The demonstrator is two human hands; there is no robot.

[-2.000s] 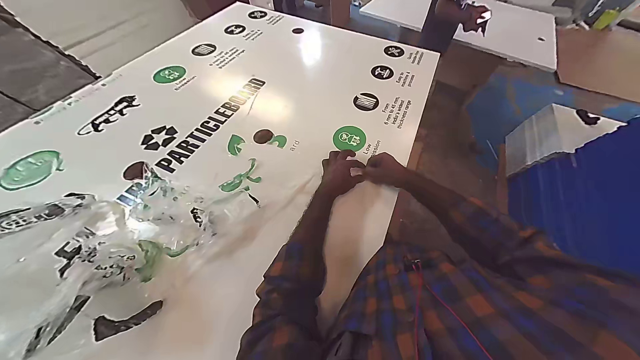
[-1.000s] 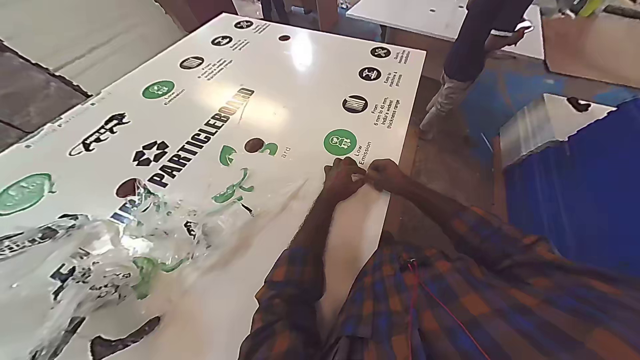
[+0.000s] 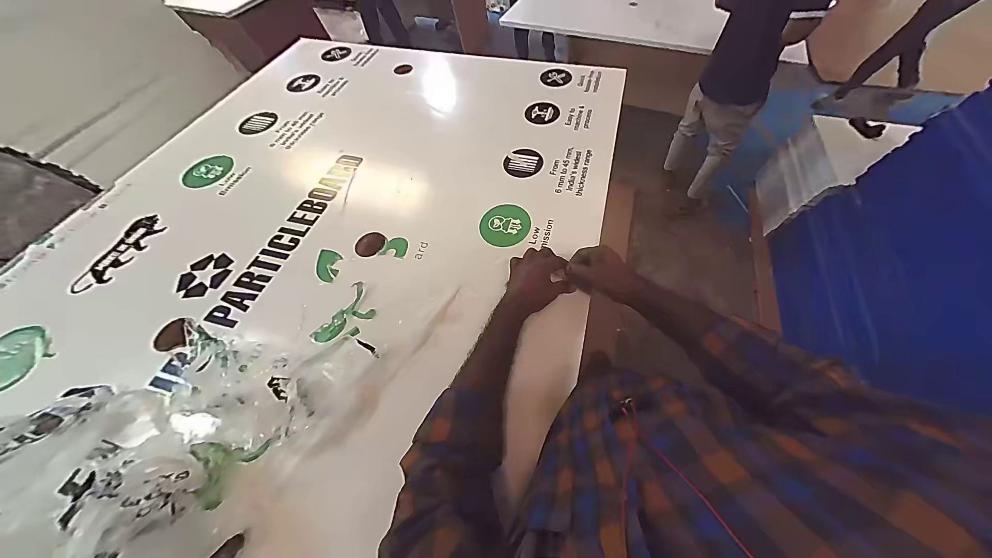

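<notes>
A white particleboard panel (image 3: pixel 465 310) with a printed protective film lies in front of me. At its right edge, just below a green round printed mark (image 3: pixel 505 225), my left hand (image 3: pixel 540 280) and my right hand (image 3: pixel 601 271) meet with their fingertips together. A small pale bit, perhaps film, shows between the fingers; the curled fingers hide most of it. Crumpled, peeled clear film (image 3: pixel 194 434) with black and green print is bunched on the panel's near left part.
A blue sheet-covered stack (image 3: pixel 876 256) stands at the right. A person (image 3: pixel 725 101) stands beyond the panel, near another white panel (image 3: pixel 604 23). More people's legs are at the back. A pale sheet (image 3: pixel 101 85) lies at upper left.
Both hands stay together at the panel's right edge throughout. The person beyond the panel has come more fully into view. The view has shifted somewhat.
</notes>
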